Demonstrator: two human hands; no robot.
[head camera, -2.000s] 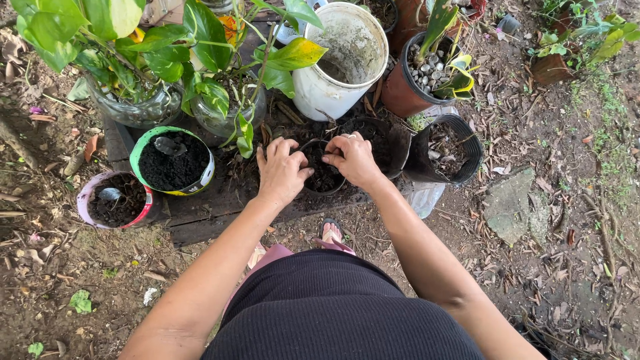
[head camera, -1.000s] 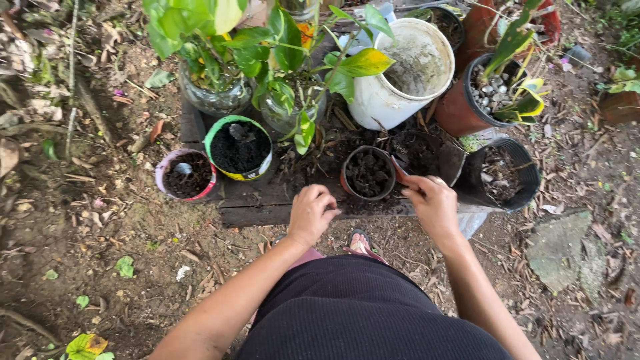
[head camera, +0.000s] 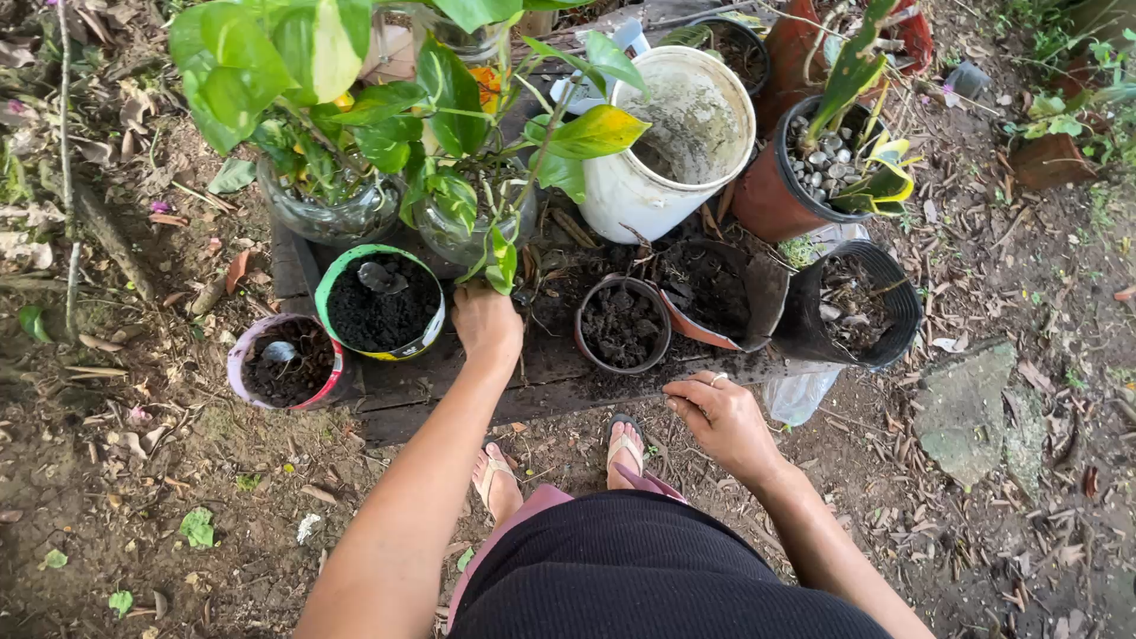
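My left hand (head camera: 485, 321) reaches under the pothos leaves, just right of a green-rimmed tub of dark soil (head camera: 380, 302); its fingers are hidden, so what it touches cannot be told. My right hand (head camera: 723, 417) hovers by the wooden platform's near edge, fingers curled and nothing seen in them, a ring on one finger. A small round pot of crumbly soil (head camera: 623, 325) stands between the hands, a little up from the right one. Against its right side lies a broken terracotta-coloured pot with soil (head camera: 721, 297). At the far left, a pink-rimmed tub (head camera: 286, 362) holds soil and a metal spoon-like piece.
Pothos cuttings grow in glass jars (head camera: 333, 213) behind the left hand. A white bucket (head camera: 670, 142), a pot with pebbles and a plant (head camera: 803, 173) and a black plastic pot (head camera: 848, 304) line the back and right. The platform (head camera: 435, 390) has dark wooden boards.
Both hands were at the small pot two seconds ago. The left has since moved left, under the leaves; the right has come off the pot's right side, toward my body.
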